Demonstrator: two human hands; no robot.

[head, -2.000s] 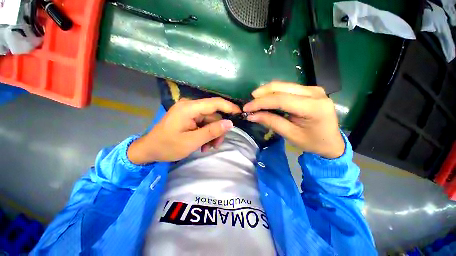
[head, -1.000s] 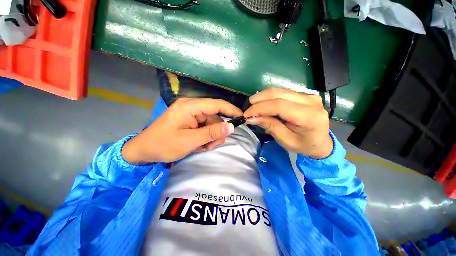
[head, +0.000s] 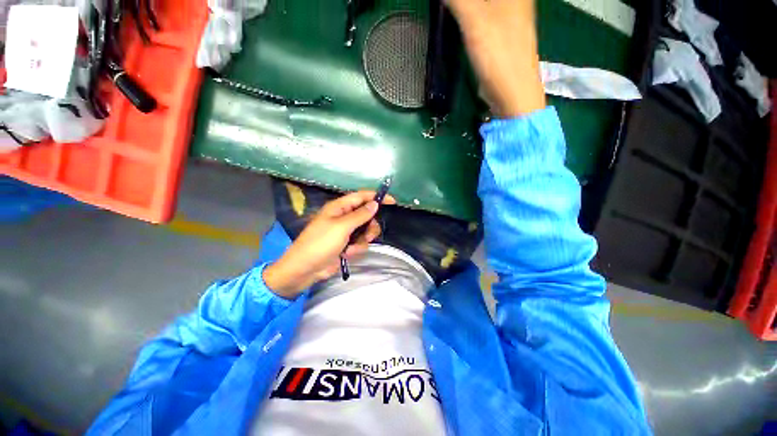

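Note:
My left hand (head: 328, 238) is above my lap, just off the bench's front edge. Its thumb and fingers pinch a small dark part (head: 382, 189) that points up toward the bench. A thin black lead (head: 344, 266) hangs below the same hand. My right hand (head: 498, 51) reaches forward over the bench to the right of the round grey dish (head: 397, 61). Its fingers are cut off by the top edge, so their grip is hidden.
A black tool (head: 439, 64) lies beside the dish. An orange-red tray (head: 128, 174) with bagged units and a paper slip (head: 41, 53) is at left. A divided black tray (head: 656, 213) is at right. A white bag (head: 588, 83) and thin black cable (head: 273, 99) lie on the bench.
My right hand has left the small part and moved forward to the top edge. My left hand keeps the part, now tilted upward. The black adapter is no longer visible.

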